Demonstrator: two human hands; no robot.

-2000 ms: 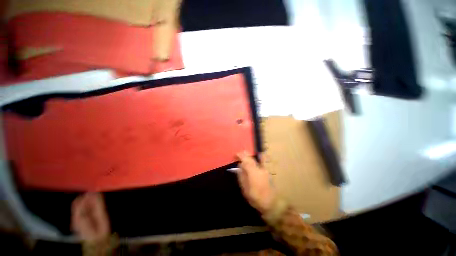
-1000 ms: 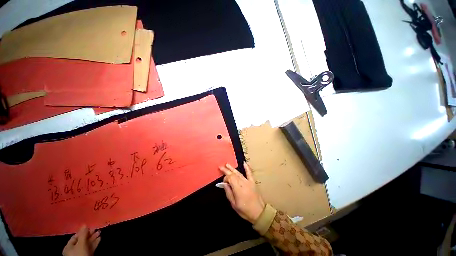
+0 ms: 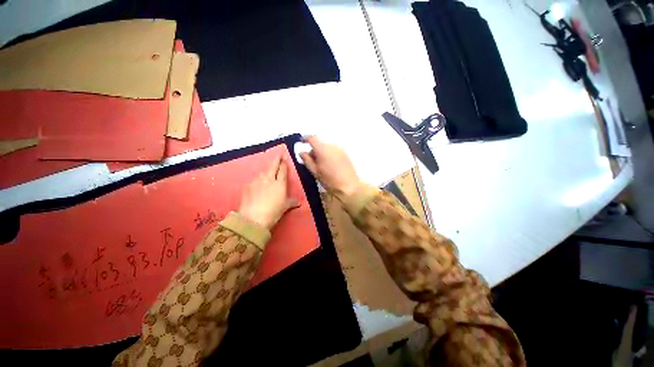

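Observation:
The large red card pattern [image 3: 93, 236], with handwritten black characters, lies flat on the black cloth [image 3: 294, 308], which shows along its top, right and lower edges. My left hand [image 3: 269, 192] lies on the pattern near its upper right corner, fingers extended and pressing the card. My right hand [image 3: 331, 166] is at the cloth's upper right corner, just beyond the pattern's edge, its fingers closed on a small white chalk [image 3: 300, 148]. My left hand and sleeve cover part of the pattern, including where its punched hole would show.
Stacked red and tan patterns [image 3: 107, 61] lie upper left, beside black cloth [image 3: 251, 50]. A spring clamp [image 3: 419, 136] and folded black cloth [image 3: 473, 79] are upper right. A brown card sheet [image 3: 366, 265] and a partly hidden metal bar [image 3: 400, 197] lie right. Black-handled tools [image 3: 568, 50] are far right.
My left hand has moved from the pattern's lower edge up to its upper right part. My right hand has moved up from the lower right edge to the corner with the chalk. The view has shifted slightly.

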